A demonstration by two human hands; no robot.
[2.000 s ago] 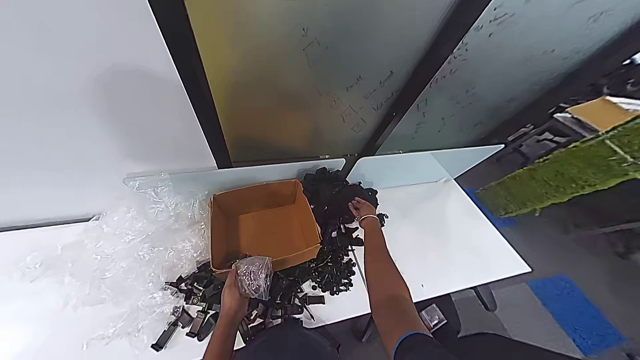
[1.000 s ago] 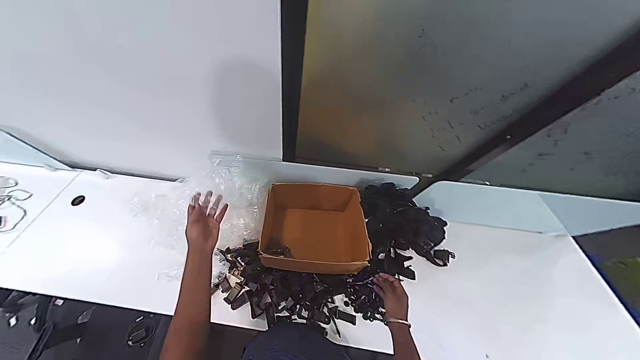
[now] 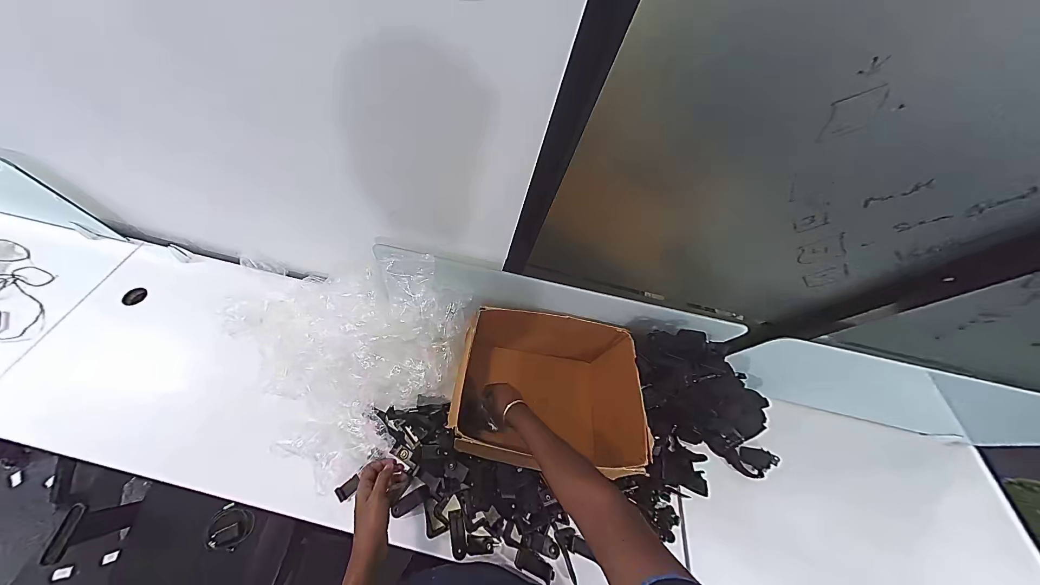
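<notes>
My right hand (image 3: 502,403) reaches into the left part of an open cardboard box (image 3: 613,406), at a dark item wrapped in clear plastic; whether the fingers are closed on it is hidden. A band circles the right wrist. My left hand (image 3: 379,479) is at the left edge of a pile of small black parts (image 3: 487,496), its fingers bent near a bit of clear plastic; I cannot tell if it grips anything. Clear plastic bags (image 3: 349,341) lie heaped left of the box. Black straps or cloth-like items (image 3: 703,394) are heaped against its right side.
The white table (image 3: 195,390) carries a round cable hole (image 3: 134,296) and, at far left, a thin looped cable (image 3: 28,284). Low glass dividers (image 3: 837,374) stand along the back, below a frosted board with handwriting. Dark items and a coiled cable (image 3: 230,526) lie below the table's front edge.
The right hand has moved from the black parts at the box's front right corner into the box. The left hand, raised over the plastic bags before, has come down beside the parts.
</notes>
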